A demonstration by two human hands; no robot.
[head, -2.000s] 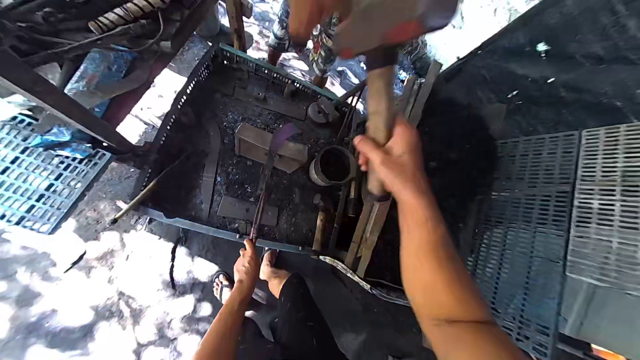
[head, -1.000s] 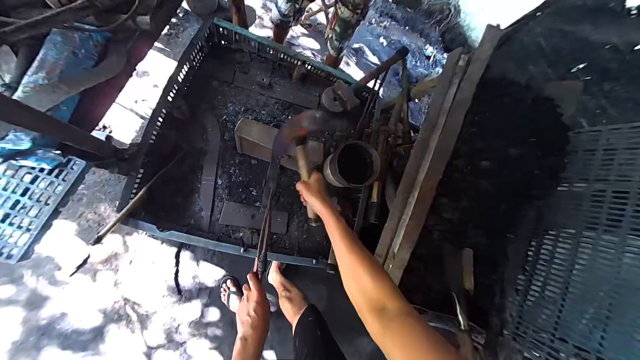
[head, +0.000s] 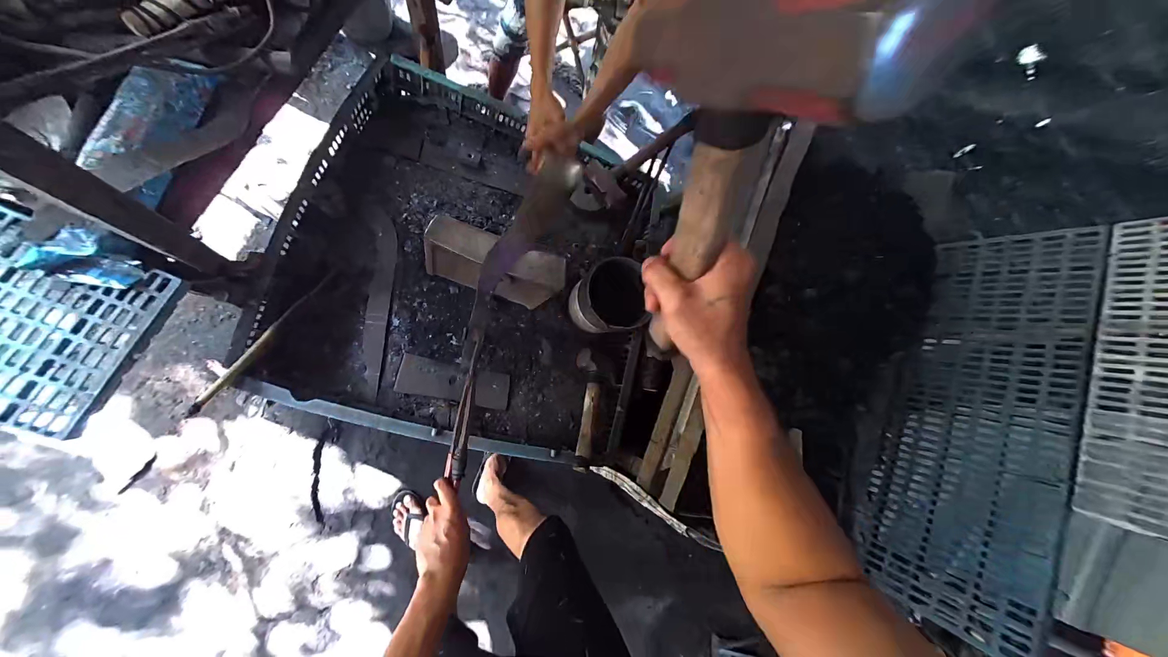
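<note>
My right hand [head: 703, 297] grips the wooden handle of a large sledgehammer [head: 698, 196], whose blurred metal head is raised at the upper right, near the camera. My left hand [head: 444, 538], low in the view, is closed on the handle end of long metal tongs [head: 467, 401]. From the tongs a dark, curved metal blade [head: 507, 255] runs up across a rectangular metal block [head: 456, 251] in the black tray. The blade's far end lies near another person's hands [head: 550, 137]. Whether those hands touch it, I cannot tell.
Right of the block stands a round metal can [head: 610, 294], with a small hammer [head: 590, 411] below it. A flat metal plate [head: 452, 381] lies nearer me in the tray. Wooden boards [head: 671, 433] run along the tray's right side. Plastic grates [head: 995, 411] are at the right.
The sledgehammer was low over the block one second ago and is now raised, close to the camera. The other person's hands now reach over the tray's far side.
</note>
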